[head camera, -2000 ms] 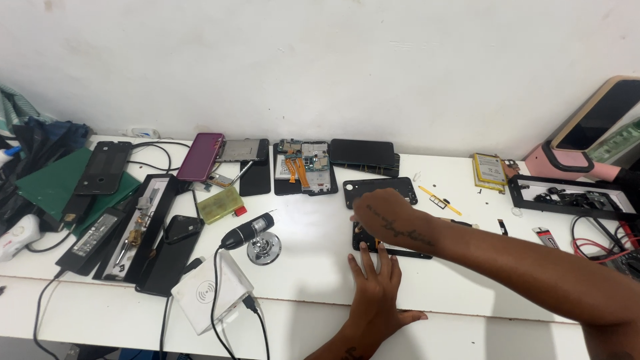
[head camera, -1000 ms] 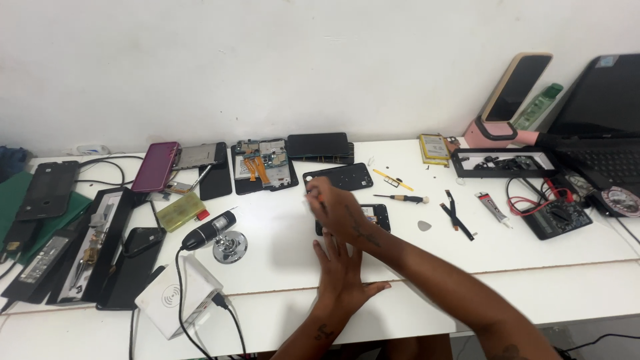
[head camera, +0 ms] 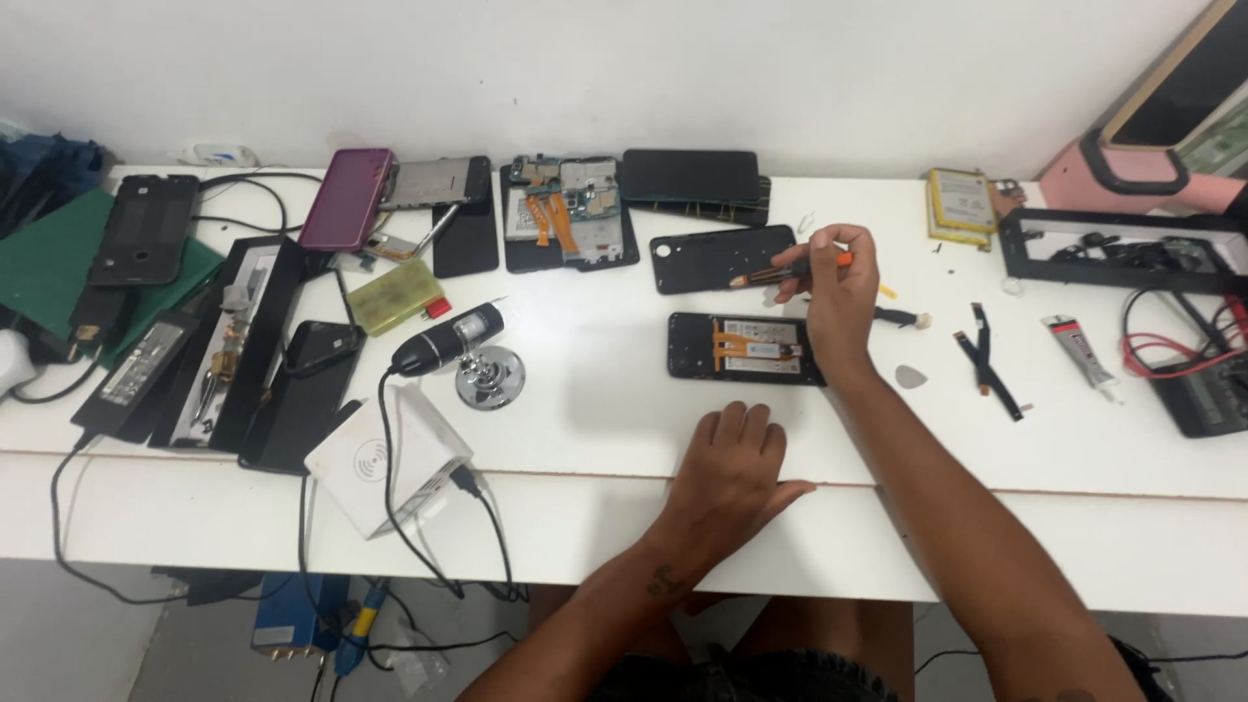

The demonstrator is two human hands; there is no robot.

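Observation:
My right hand (head camera: 840, 292) holds a small screwdriver with an orange end (head camera: 842, 260) and what seems to be a brush (head camera: 756, 278) over a black phone back cover (head camera: 721, 255). Just below that cover lies an opened black phone (head camera: 692, 346), its battery and orange flex cables (head camera: 746, 346) facing up; my right wrist is by its right end. My left hand (head camera: 736, 453) rests on the white tabletop in front of the phone, fingers together and thumb out to the right, with no object visible in it.
A USB microscope (head camera: 448, 339), a white box (head camera: 375, 458) and phone parts (head camera: 570, 214) lie to the left and behind. On the right are a guitar-pick-shaped tool (head camera: 911, 376), black flex cables (head camera: 990, 361), a glue tube (head camera: 1082, 356), batteries (head camera: 960, 205) and a multimeter (head camera: 1204, 390).
My left hand has drawn back from the phone toward the table's front edge. My right hand has moved off the phone to the right end of the back cover.

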